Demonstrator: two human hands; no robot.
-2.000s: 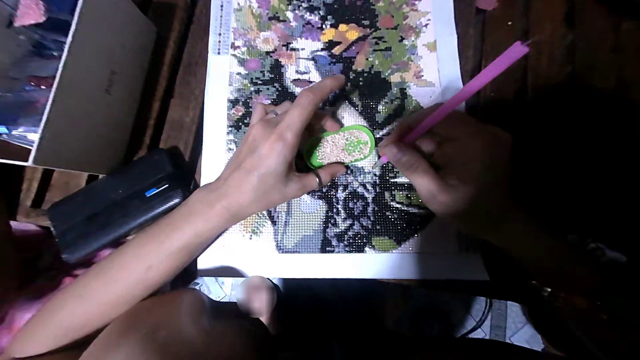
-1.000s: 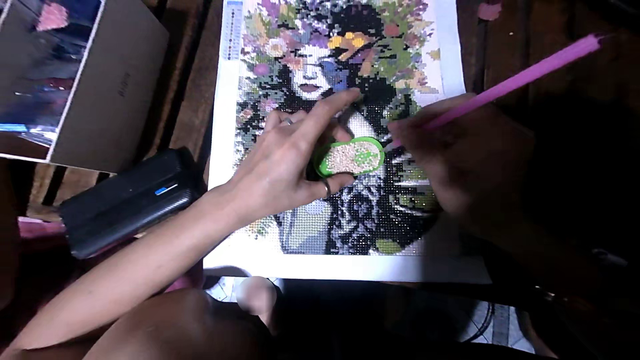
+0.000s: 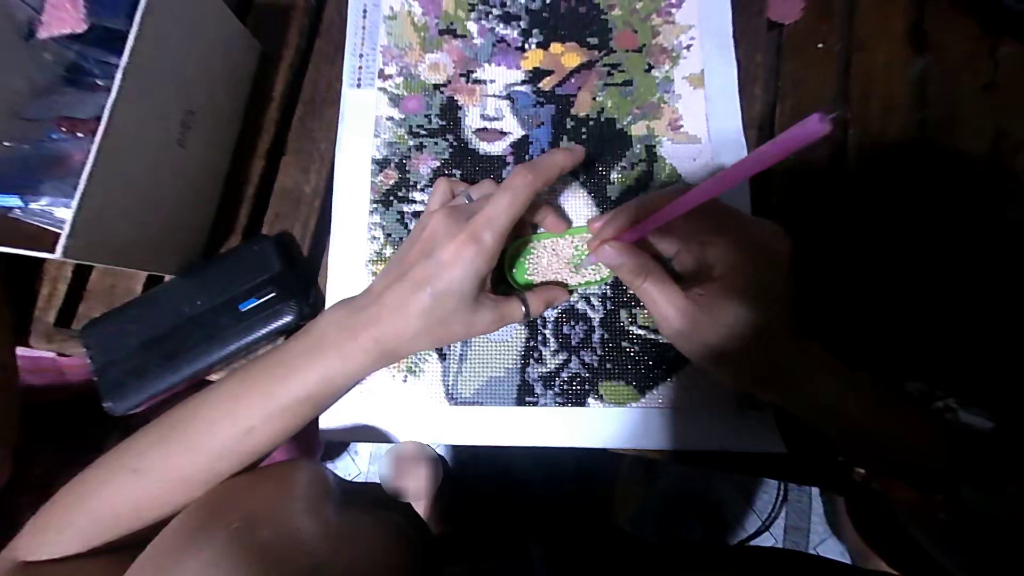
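My left hand (image 3: 472, 248) holds a small green oval tray (image 3: 520, 276) between thumb and fingers, over the middle of a diamond painting canvas (image 3: 488, 364). Pale beads (image 3: 552, 260) cover most of the tray's floor. In my right hand (image 3: 680, 264) is a pink diamond painting pen (image 3: 736, 172), its tip down among the beads at the tray's right part. The canvas shows a face with flowers above it and dark patterned areas below. The pen's very tip is hard to make out.
A black power bank (image 3: 200, 320) with a small blue light lies left of the canvas. Beyond it stands an open cardboard box (image 3: 168, 136) with plastic bags (image 3: 48, 144) inside. Dark wooden slats (image 3: 808, 88) lie under the canvas. A pink scrap (image 3: 786, 10) rests at the top right.
The pen's lower end, over the canvas beside the tray one second ago, is now inside the tray. My left hand keeps its hold on the tray.
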